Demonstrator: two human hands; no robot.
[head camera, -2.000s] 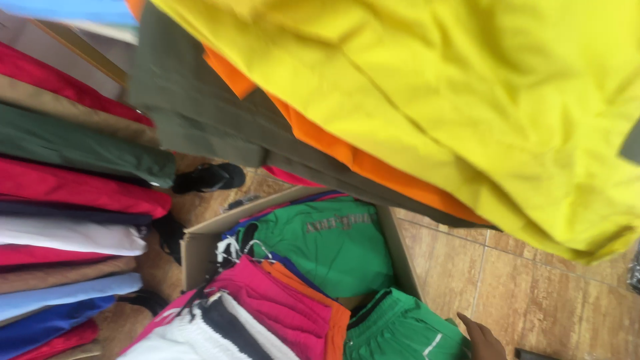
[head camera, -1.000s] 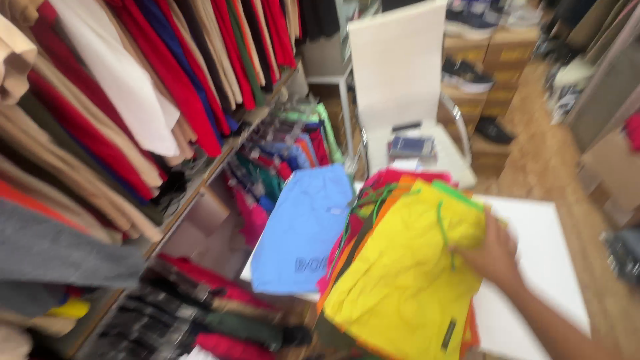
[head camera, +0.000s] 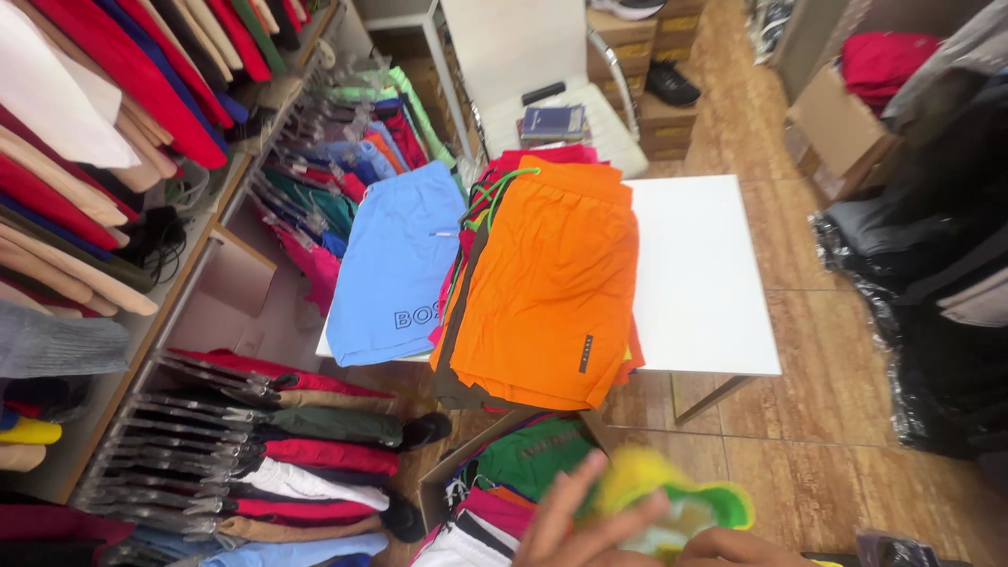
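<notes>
At the bottom edge, my left hand (head camera: 579, 516) has its fingers spread beside blurred yellow shorts (head camera: 642, 476) with a green-edged opening; whether it grips them is unclear. Only the bent fingers of my right hand (head camera: 732, 545) show, closed on the same yellow cloth. Above both hands, orange shorts (head camera: 551, 283) with a green drawstring lie on top of a stack of coloured shorts, which overhangs the near edge of a white table (head camera: 701, 276). Light blue shorts (head camera: 398, 268) lie left of the stack, partly under it.
Under the table's near edge stands an open cardboard box (head camera: 431, 492) of folded shorts. Racks of hung garments (head camera: 331, 457) line the left. Behind the table is a white chair (head camera: 520, 39) with a dark blue booklet (head camera: 554, 122). Plastic-wrapped clothes (head camera: 937, 354) lie at the right.
The yellow shorts have left the top of the stack and are now low, at my hands. The orange shorts beneath are uncovered. My right hand has come down from the stack.
</notes>
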